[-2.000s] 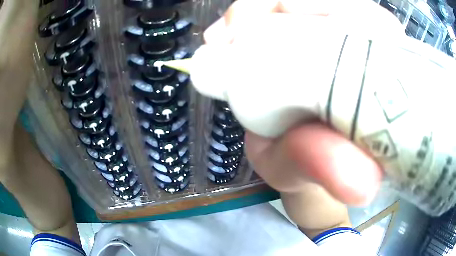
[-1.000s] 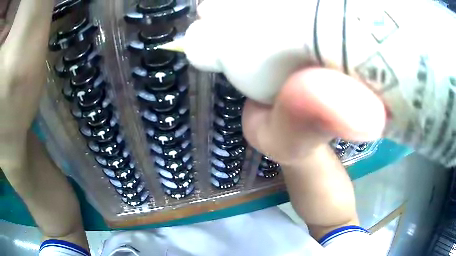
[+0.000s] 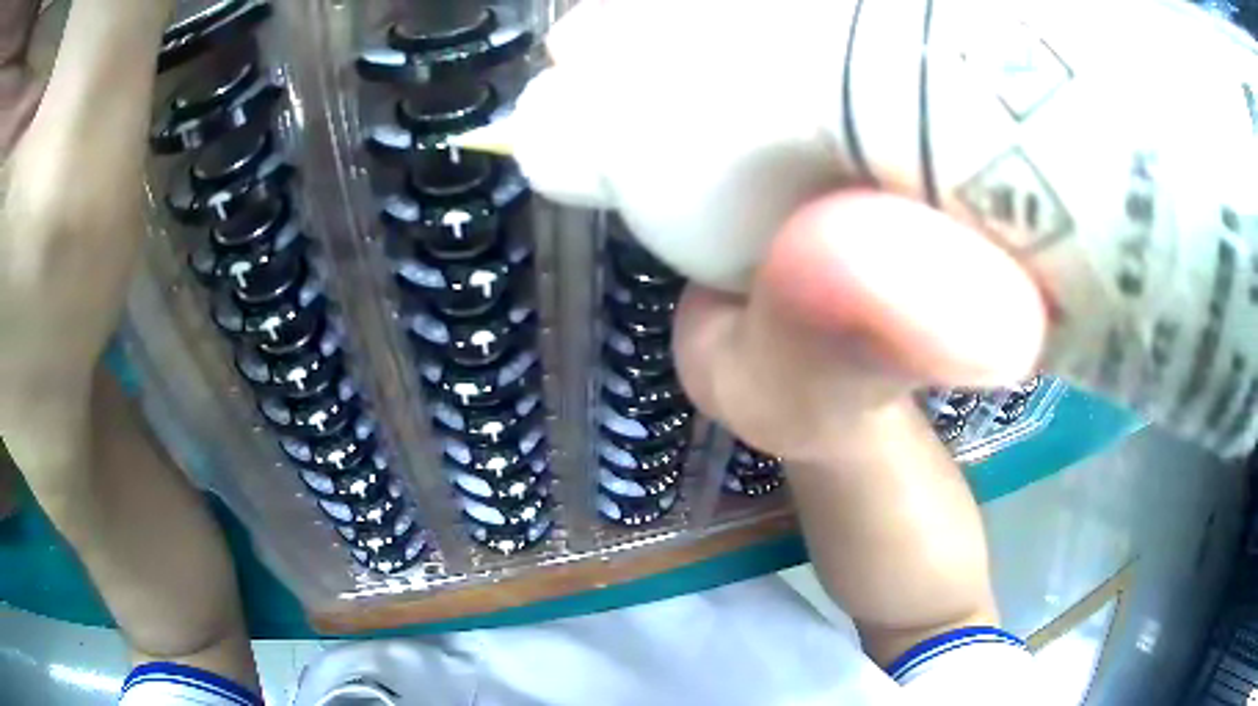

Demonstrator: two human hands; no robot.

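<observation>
My right hand (image 3: pixel 883 304) is closed around a white squeeze bottle (image 3: pixel 773 124) with black lines and print on it. Its thin pale-yellow tip (image 3: pixel 486 142) points left, over a glossy black part (image 3: pixel 448 155) in the second column from the left. Whether the tip touches the part I cannot tell. The black parts stand in long ribbed columns of a clear plastic tray (image 3: pixel 331 179). My left hand (image 3: pixel 69 221) reaches up along the tray's left side, very close to the camera; its fingers are cut off or blurred. The bottle hides the tray's upper right.
A brown board edge (image 3: pixel 552 586) shows under the tray's near side, on a green-covered bench (image 3: pixel 662 590). The wearer's white shirt (image 3: pixel 607 655) is just below. A dark rack (image 3: pixel 1228 662) stands off the bench at the lower right.
The tray and parts sit slightly lower and further right in view than before. My right hand and bottle are higher and further left than two seconds ago; the tip is still over the second column.
</observation>
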